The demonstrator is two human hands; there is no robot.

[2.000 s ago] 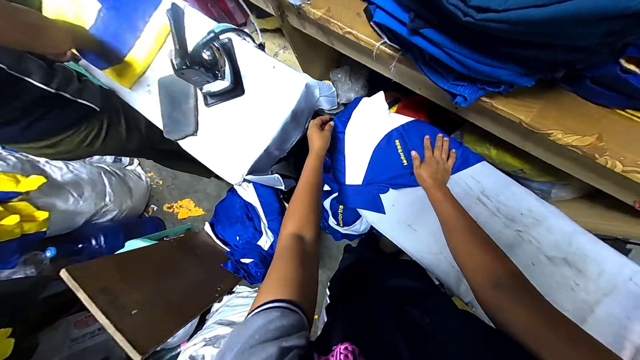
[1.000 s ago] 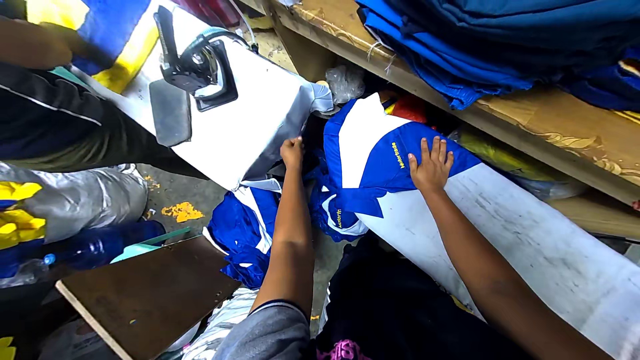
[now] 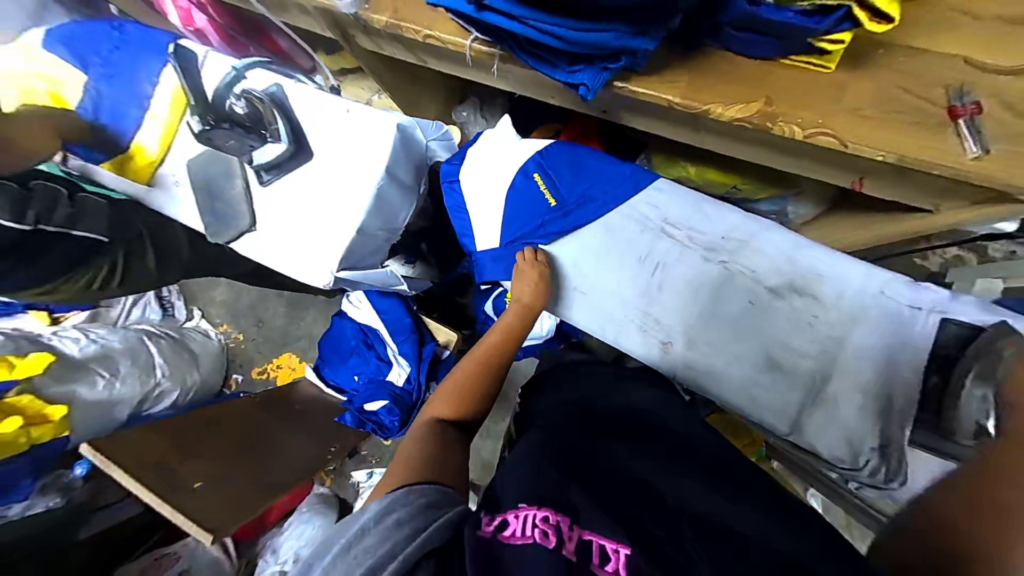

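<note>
A blue and white garment (image 3: 552, 188) with small yellow lettering lies over the far end of a padded ironing board (image 3: 704, 296). My left hand (image 3: 532, 280) is at the garment's near lower edge, its fingers curled down on the cloth; whether they pinch it cannot be told. At the right edge my right hand (image 3: 1010, 392) is mostly cut off, beside the handle of an iron (image 3: 972, 388) on the board's near end. The hand seems to be at that handle, but its fingers are hidden. More blue and white cloth (image 3: 376, 364) hangs below and left of the board.
A second ironing board (image 3: 352, 160) carries another iron (image 3: 248, 128); a co-worker's hand (image 3: 32, 140) touches a blue, yellow and white garment there. A wooden table (image 3: 784, 96) with folded blue clothes (image 3: 560, 40) runs along the back. A brown board (image 3: 224, 456) and silvery sacks (image 3: 152, 352) stand lower left.
My right hand has left the garment and moved right, to the iron. My left hand has moved from the gap between the boards to the garment's lower edge. The view has shifted right.
</note>
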